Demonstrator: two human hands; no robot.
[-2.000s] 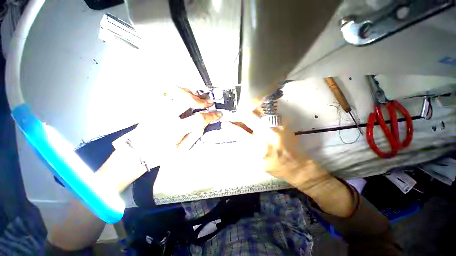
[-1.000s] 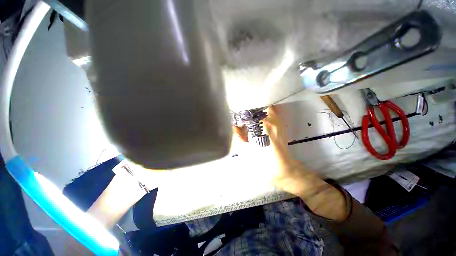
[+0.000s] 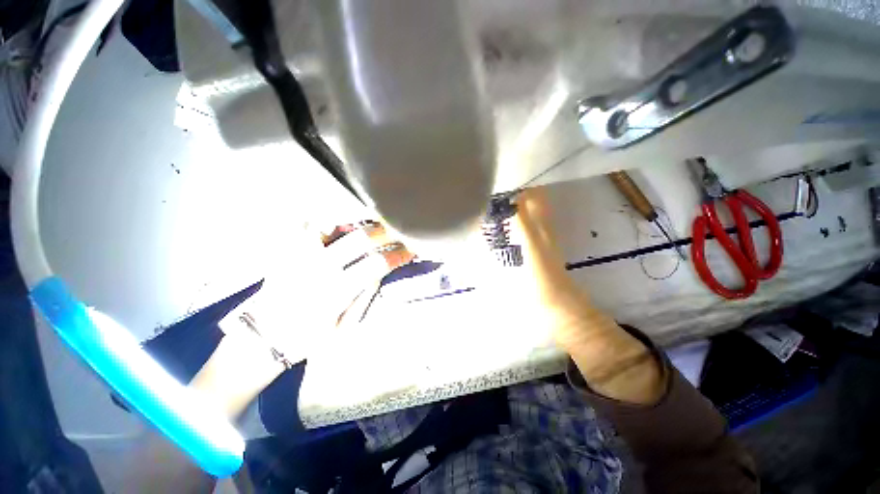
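Note:
The off-white sewing machine head (image 3: 410,125) hangs over the middle and hides the needle area. My left hand (image 3: 347,280) lies on the bed left of it, washed out by the lamp's glare. A dark piece (image 3: 410,269) shows at its fingertips; the grip on it is unclear. My right hand (image 3: 545,251) reaches up beside the ribbed metal fitting (image 3: 507,241), its fingertips near the head. Whether it holds anything cannot be told. Dark fabric (image 3: 207,314) lies under and beside my left wrist.
Red-handled scissors (image 3: 738,241) and a wooden-handled awl (image 3: 633,196) with loose thread lie at the right. A blue-sleeved lamp (image 3: 135,376) stands at the left. A holed metal bar (image 3: 690,87) is on the head. Plaid cloth (image 3: 540,444) shows below the table's scale edge.
The view has shifted, so the machine head covers less and my left fingers show again. My right hand now reaches farther up beside the ribbed fitting.

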